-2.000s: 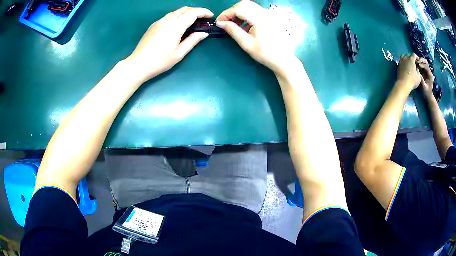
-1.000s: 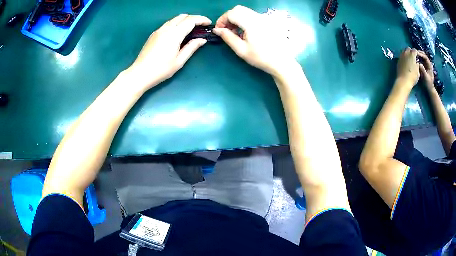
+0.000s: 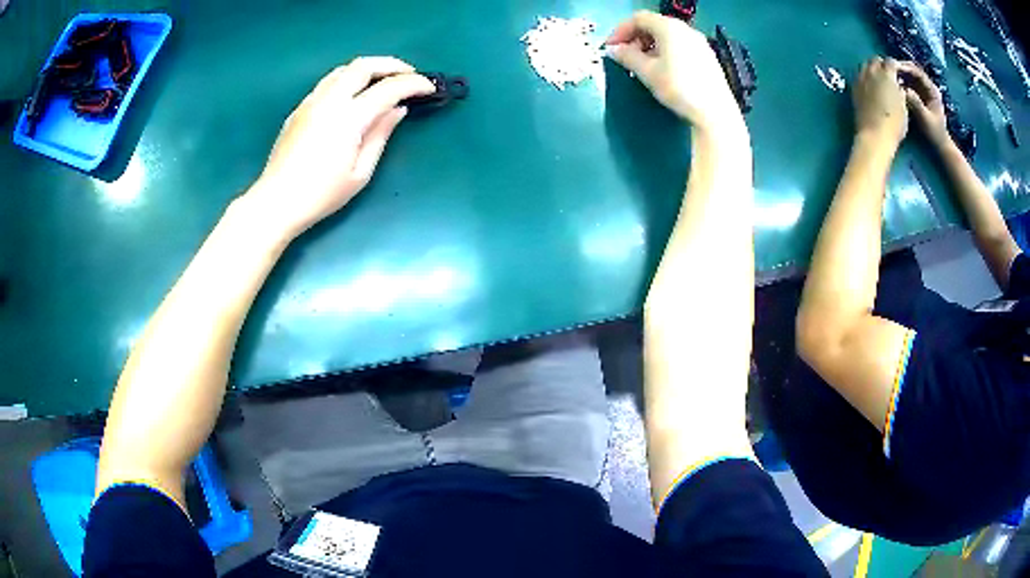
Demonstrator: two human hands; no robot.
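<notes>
My left hand (image 3: pixel 352 133) is closed on a black connector housing (image 3: pixel 447 90) on the green mat. Its right end shows past my fingertips; the rest is hidden under my fingers. A loose pile of small white plugs (image 3: pixel 561 51) lies to the right of it. My right hand (image 3: pixel 635 47) is just right of the pile, with thumb and index finger close together. A tiny pale spot shows at the fingertips; I cannot tell whether it is a plug or a nail.
A blue tray (image 3: pixel 145 85) at the upper left holds black and orange parts. A black side-tabbed part (image 3: pixel 734 70) and a black-and-red connector (image 3: pixel 678 9) lie by my right hand. At the right a co-worker's hands (image 3: pixel 887 99) work near white pieces and dark parts.
My right hand has left the housing and moved right, past the white pile. My left hand stays on the housing. The view has shifted, so the tray appears lower.
</notes>
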